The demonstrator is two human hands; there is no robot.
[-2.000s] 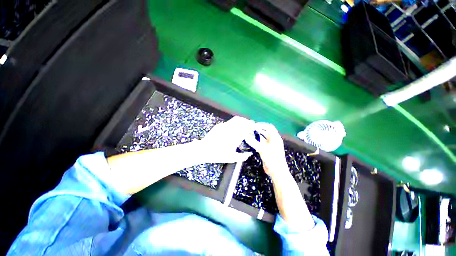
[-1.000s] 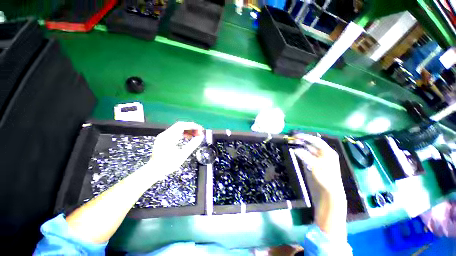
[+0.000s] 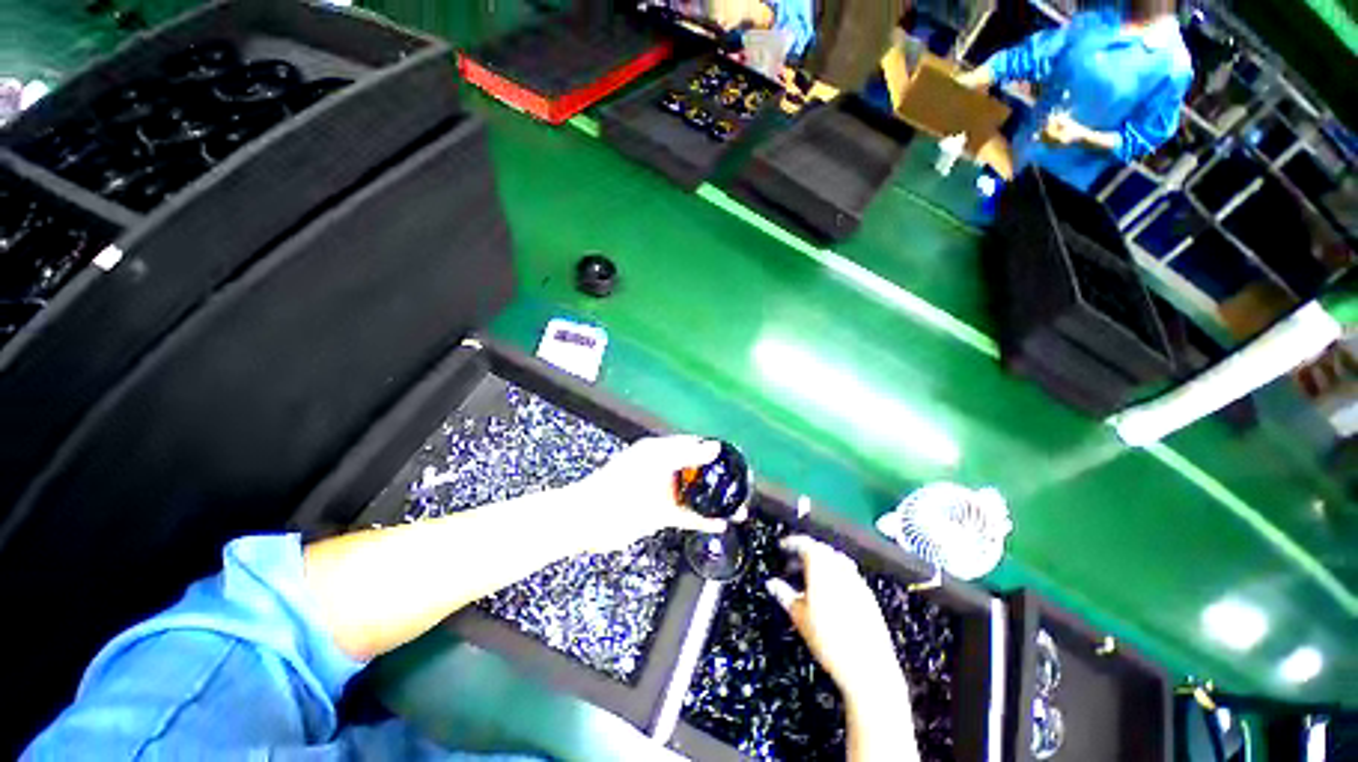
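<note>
My left hand (image 3: pixel 648 484) holds a round black unit (image 3: pixel 716 479) with an orange-yellow patch, above the divider between the two bins. A ring or round cover (image 3: pixel 715 552) with a shiny rim lies just below it at the divider. My right hand (image 3: pixel 822 593) is over the right bin of small black pieces (image 3: pixel 745 673), fingers bent and thumb apart. Whether a small piece is between its fingers cannot be seen. The left bin holds small silver-white pieces (image 3: pixel 574 596).
Tall black stacked trays (image 3: pixel 283 283) stand at left. A white counter (image 3: pixel 572 349), a round black unit (image 3: pixel 596 274) and a white fan (image 3: pixel 953 530) are behind the bins. A side tray (image 3: pixel 1110 700) holds clear rings. A person in blue (image 3: pixel 1102 90) works across the bench.
The view has turned and shifted. My left hand now holds the black unit at the divider. My right hand has moved from the side tray's edge to over the black pieces.
</note>
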